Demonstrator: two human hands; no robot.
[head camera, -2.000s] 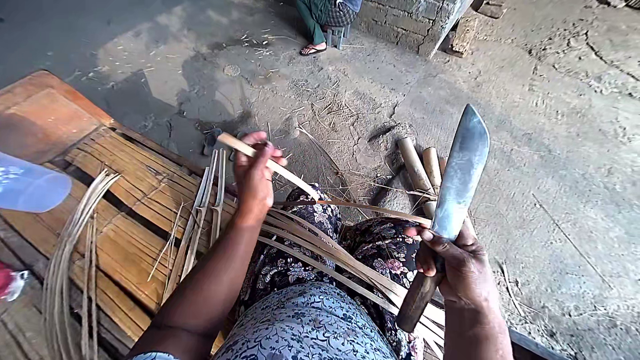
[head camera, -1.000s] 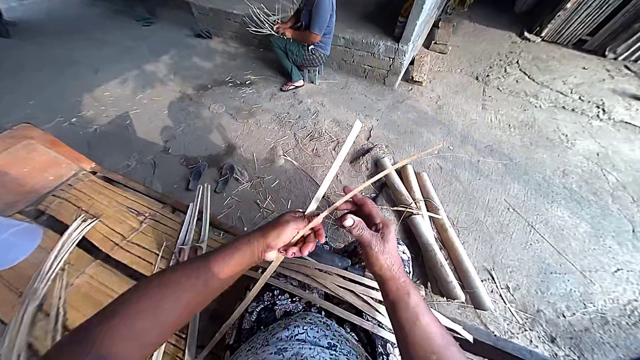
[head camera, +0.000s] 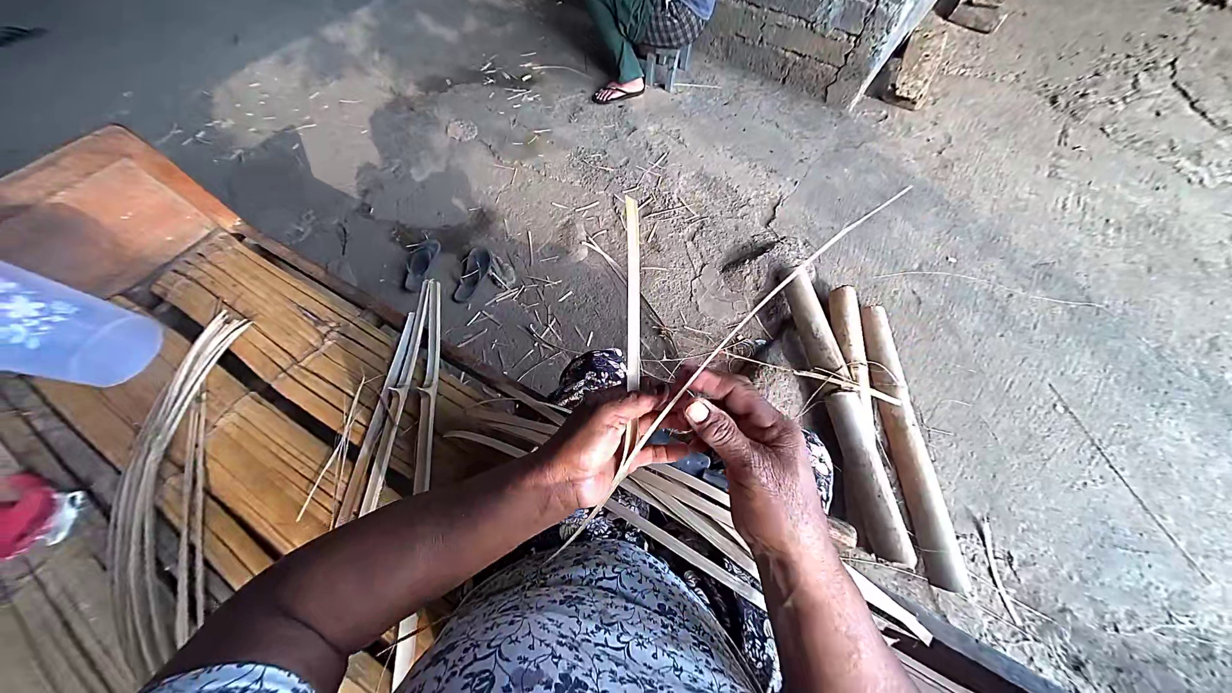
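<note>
My left hand (head camera: 602, 445) holds a flat pale bamboo strip (head camera: 632, 289), which stands up from between its fingers. A thinner split strip (head camera: 760, 306) runs slantwise across the first, from near my lap to the upper right. My right hand (head camera: 756, 433) pinches at this thin strip close beside my left fingers; the exact contact of its fingertips is partly hidden. Under both hands, more bamboo strips (head camera: 693, 544) lie across my patterned lap. The knife is not in view.
I sit by a bamboo slat bench (head camera: 279, 452) bearing bundled strips (head camera: 159, 481) and a translucent plastic container (head camera: 77, 327). Wooden poles (head camera: 914, 462) lie tied on the floor at right. Sandals (head camera: 472, 274) and shavings lie ahead. A seated person's foot (head camera: 618, 91) shows at the top.
Two seconds ago my right hand held a large knife against a strip; the knife is gone from it. Since one second ago, the flat strip has turned more upright, and the view has tilted down.
</note>
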